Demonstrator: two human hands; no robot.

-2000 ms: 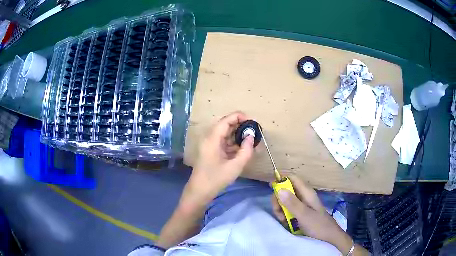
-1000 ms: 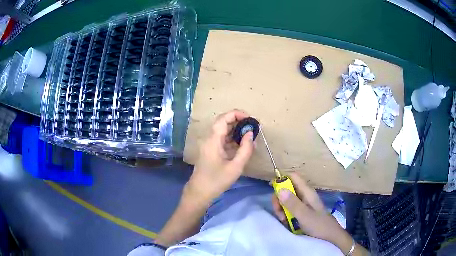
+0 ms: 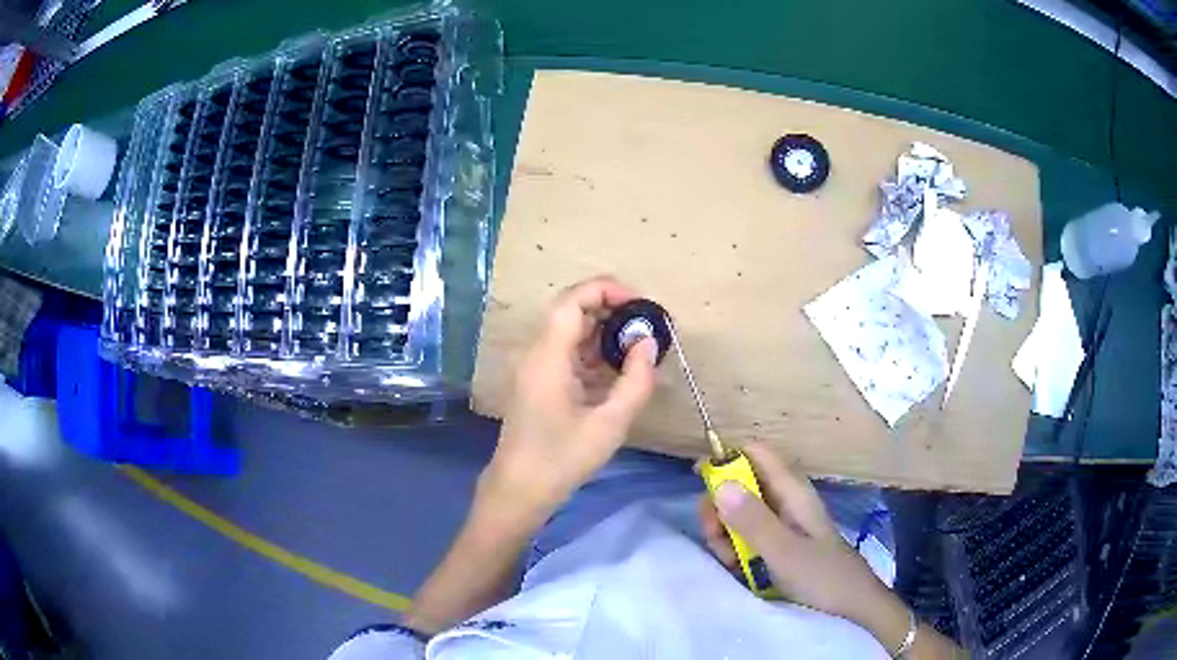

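My left hand point(image 3: 568, 387) holds a black wheel with a pale hub point(image 3: 623, 338) between thumb and fingers, over the near left part of the tan work board point(image 3: 736, 284). My right hand point(image 3: 794, 535) grips the yellow-handled tool point(image 3: 738, 516) below the board's near edge. Its thin metal shaft points up and left, and its tip is at the right side of the wheel's tyre. Whether the tip touches the tyre is too small to tell. A second wheel point(image 3: 799, 164) lies flat on the far part of the board.
Clear blister trays point(image 3: 297, 219) with rows of black wheels stand at left, a white tub point(image 3: 87, 161) beyond them. Flat wipe point(image 3: 880, 338), crumpled wipes point(image 3: 919, 194) and a thin white stick point(image 3: 963, 338) lie on the board's right. Past it are a folded wipe point(image 3: 1052, 346) and squeeze bottle point(image 3: 1107, 240).
The wheel in my left hand has turned slightly, its hub facing up more than one second ago. My right hand and the tool have barely moved.
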